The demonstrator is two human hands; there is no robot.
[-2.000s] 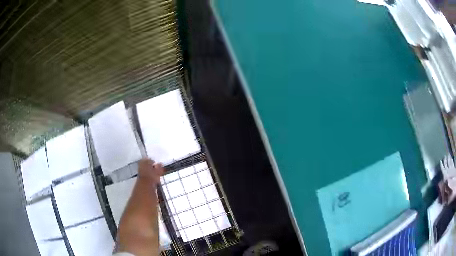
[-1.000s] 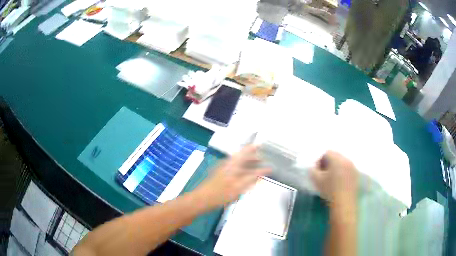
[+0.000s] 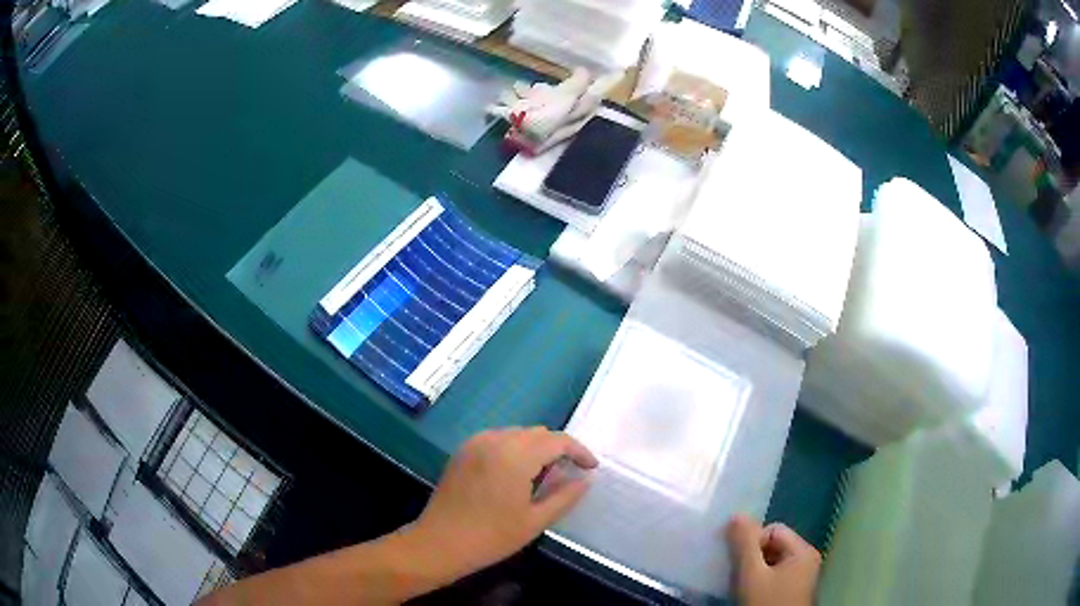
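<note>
A milky see-through film sheet [image 3: 758, 438] lies at the table's front edge, over a bright white rectangle [image 3: 663, 408] with a thin border. My left hand [image 3: 509, 485] has thumb and finger pinched at the sheet's left edge. My right hand [image 3: 776, 562] is pinched at its lower right edge and is partly cut off by the picture's bottom. The sheet's far end meets a pile of white sheets [image 3: 776, 225]. Blue cell layers [image 3: 415, 302] with white strips lie to the left on a green-tinted plate [image 3: 320, 243].
A smartphone [image 3: 595, 156] lies on a white pad, with cream gloves [image 3: 551, 109] behind it. Rounded white film piles [image 3: 918, 308] and pale-green glass stacks [image 3: 912, 521] stand at right. A mesh rack [image 3: 219, 474] with white panels is below the table at left.
My hands have come down to the table's front edge, with the milky sheet now spread between them. The white rectangle is now under it. The view has shifted from the rack to the table.
</note>
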